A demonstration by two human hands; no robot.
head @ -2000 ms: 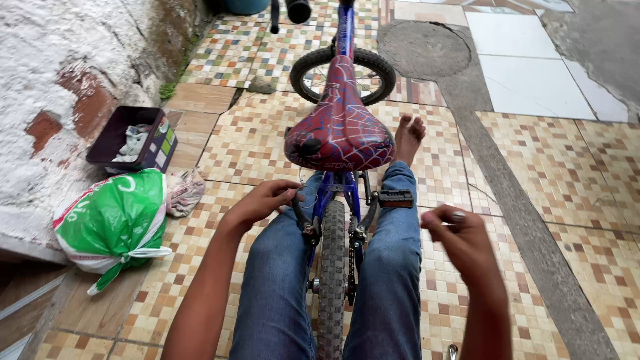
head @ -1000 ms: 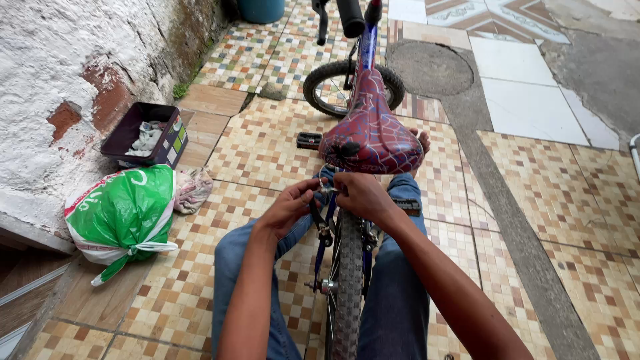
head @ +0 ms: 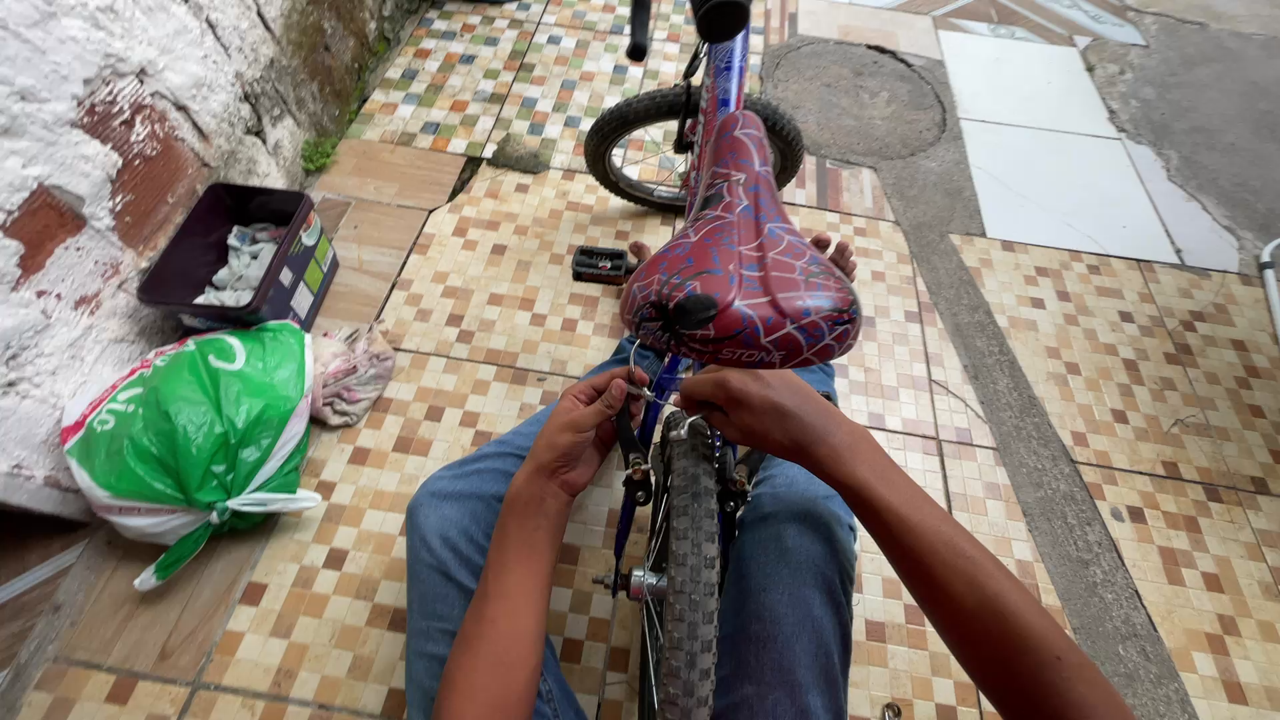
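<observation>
A small bicycle with a blue frame (head: 724, 75) stands between my legs, its rear tyre (head: 691, 580) towards me. Under the back of the red web-patterned saddle (head: 745, 250), my left hand (head: 585, 425) pinches the top of the left rear brake arm (head: 630, 440) and the curved metal cable guide (head: 636, 355). My right hand (head: 755, 400) is curled above the tyre, its fingertips near a silvery cable end (head: 688, 425); what it grips is partly hidden. The right brake arm (head: 742, 470) shows beside the tyre.
On the left, by the rough wall (head: 60, 130), are a dark plastic box (head: 310, 250) with crumpled material, a green tied bag (head: 200, 430) and a cloth (head: 352, 378). The front wheel (head: 600, 150) and a pedal (head: 600, 264) lie beyond my hands. A small metal item (head: 891, 711) is at the bottom edge.
Two seconds ago my right hand was away to the right of the bicycle; now it is at the rear brake beside my left hand. My left knee has moved outward.
</observation>
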